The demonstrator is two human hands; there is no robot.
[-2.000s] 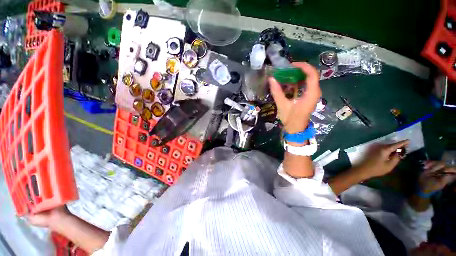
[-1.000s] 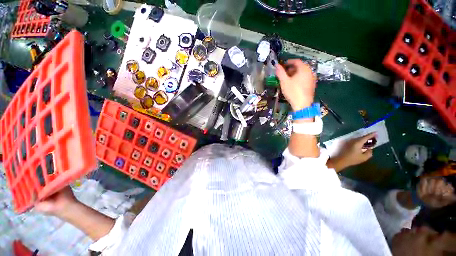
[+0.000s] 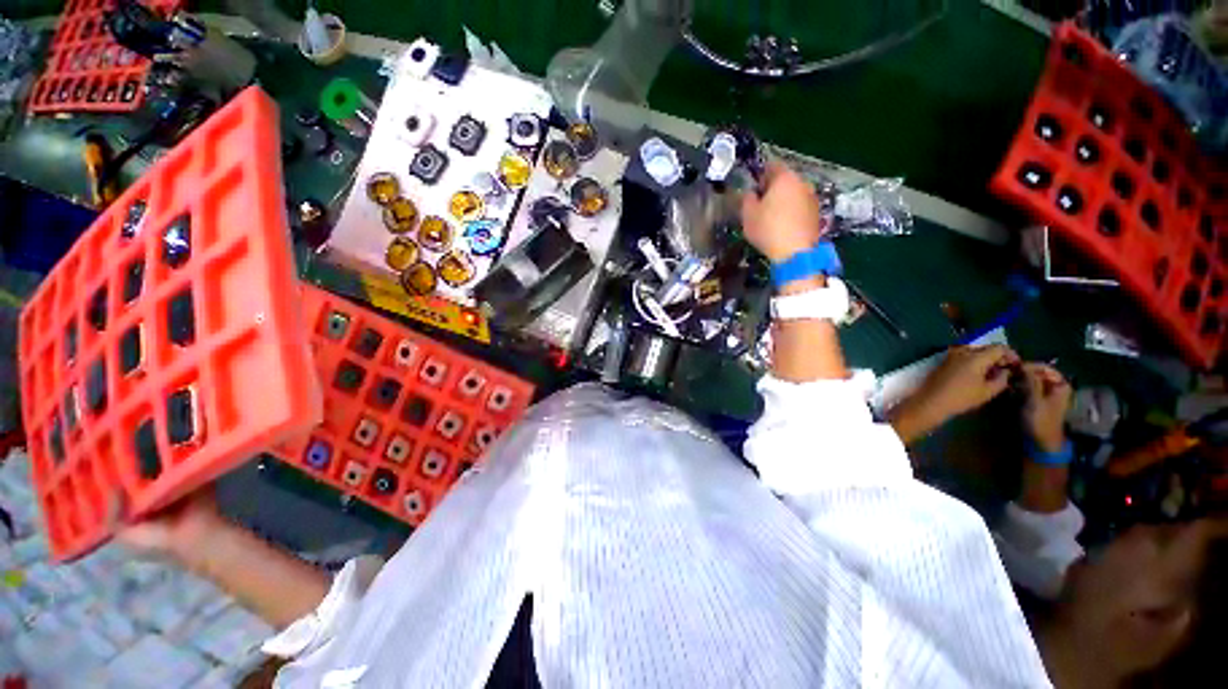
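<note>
My left hand (image 3: 173,522) grips the lower edge of an orange-red compartment tray (image 3: 222,390), held tilted up at the left. Dark watch heads (image 3: 181,316) sit in many of its pockets; the pockets along its right side are empty. My right hand (image 3: 784,213), with blue and white bands at the wrist, reaches over the cluttered bench near a dark upright object (image 3: 749,159). Its fingertips are small and blurred, so I cannot tell if they hold anything.
A second orange-red tray (image 3: 391,420) with pale and dark units lies behind the held one. A white plate (image 3: 364,215) carries gold rings and dark fixtures. A cup of tools (image 3: 652,353) stands at centre. Another tray (image 3: 1118,148) is at right, beside a coworker's hands (image 3: 959,384).
The held tray has moved right and overlaps the tray behind it. My right hand has let go of the green-topped object seen earlier and moved slightly. The coworker's hands have come together.
</note>
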